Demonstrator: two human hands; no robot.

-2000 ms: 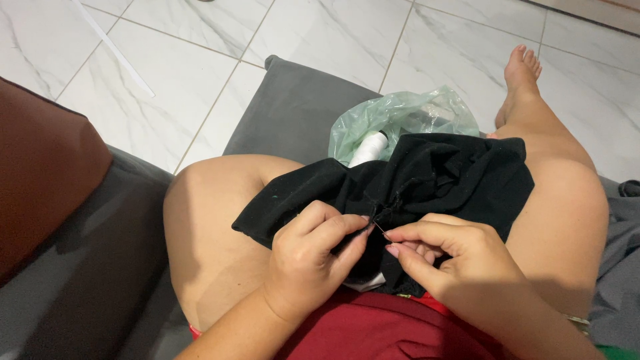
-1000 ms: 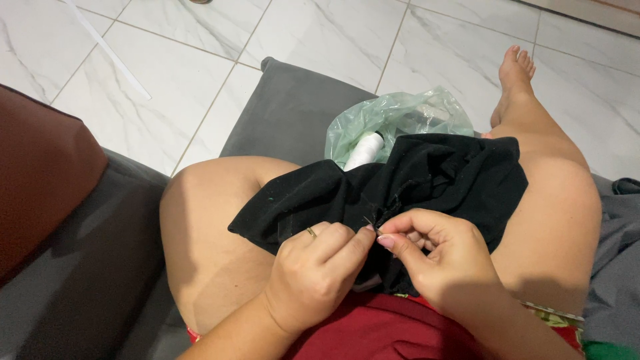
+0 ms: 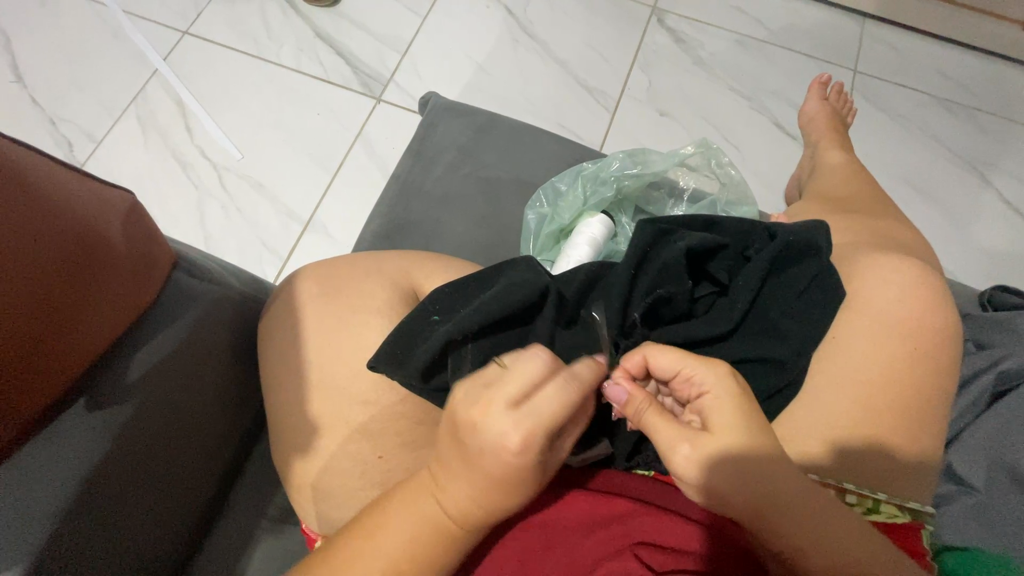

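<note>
A black cloth garment (image 3: 736,288) lies bunched across my lap. Over its near part my left hand (image 3: 520,416), with a ring on one finger, has thumb and fingers pinched together, blurred by motion. My right hand (image 3: 688,416) pinches at almost the same spot, its fingertips close beside the left ones. A thin, shiny, blurred sliver (image 3: 602,328), perhaps a needle, rises from between the fingertips; which hand grips it I cannot tell. Beyond the cloth, a cone of white thread (image 3: 586,240) with a dark end lies at a translucent green plastic bag (image 3: 688,180).
The bag rests on a grey upholstered seat (image 3: 456,176). At the left stand a brown cushion (image 3: 72,280) and a grey sofa arm (image 3: 208,336). A white strip (image 3: 180,88) lies on the marbled tile floor. Grey fabric (image 3: 984,416) is at the right.
Two seconds ago a thin needle-like piece showed between my fingertips at the black cloth. My hands have since drawn closer together, and the left one now blurs with motion.
</note>
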